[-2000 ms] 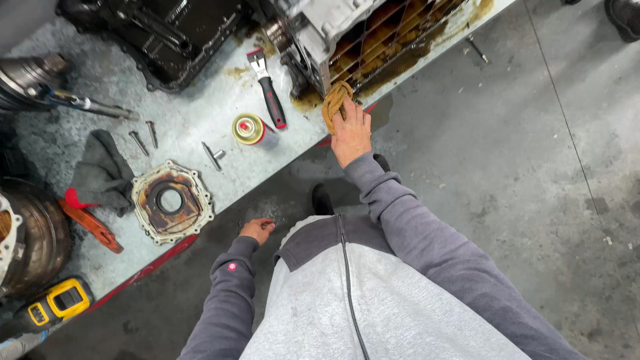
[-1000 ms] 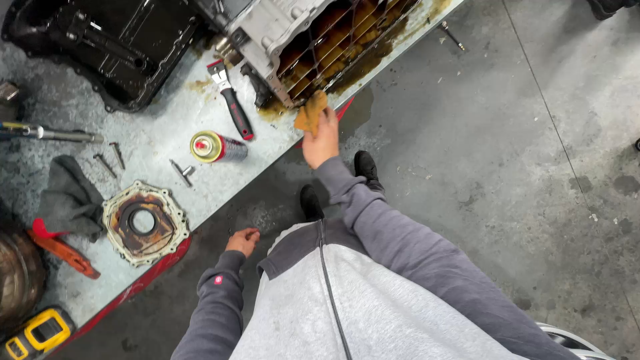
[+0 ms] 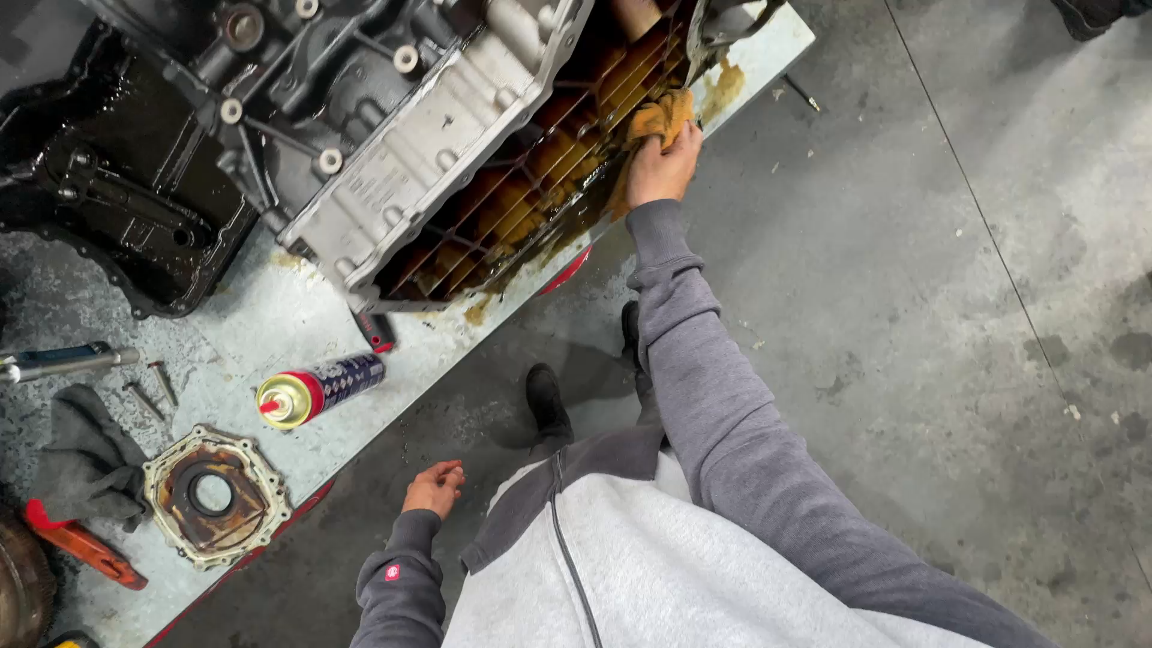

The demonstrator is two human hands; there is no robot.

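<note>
My right hand (image 3: 664, 166) holds a bunched orange-brown cloth (image 3: 662, 117) at the lower edge of a large metal engine or gearbox housing (image 3: 423, 153). The housing's open side is ribbed and wet with brown oil, and oil stains mark the metal workbench (image 3: 432, 360) beside it. My left hand (image 3: 435, 489) hangs below the bench edge with bent fingers, and nothing shows in it. Nearest to it on the bench are a spray can (image 3: 319, 390) and an octagonal metal cover (image 3: 216, 497) with a round hole.
A black oil pan (image 3: 117, 180) lies left of the housing. A red-and-black tool handle (image 3: 373, 331) pokes out beneath it. Bolts (image 3: 153, 391), a dark glove (image 3: 88, 450), a red-orange tool (image 3: 85, 543) and a metal tool shaft (image 3: 67, 362) lie at the left. Another person's shoe (image 3: 1084, 16) shows top right.
My right hand has moved with the cloth along the housing's oily edge, from its near corner toward the far end. The housing now covers most of the red-and-black tool. My left hand stays low.
</note>
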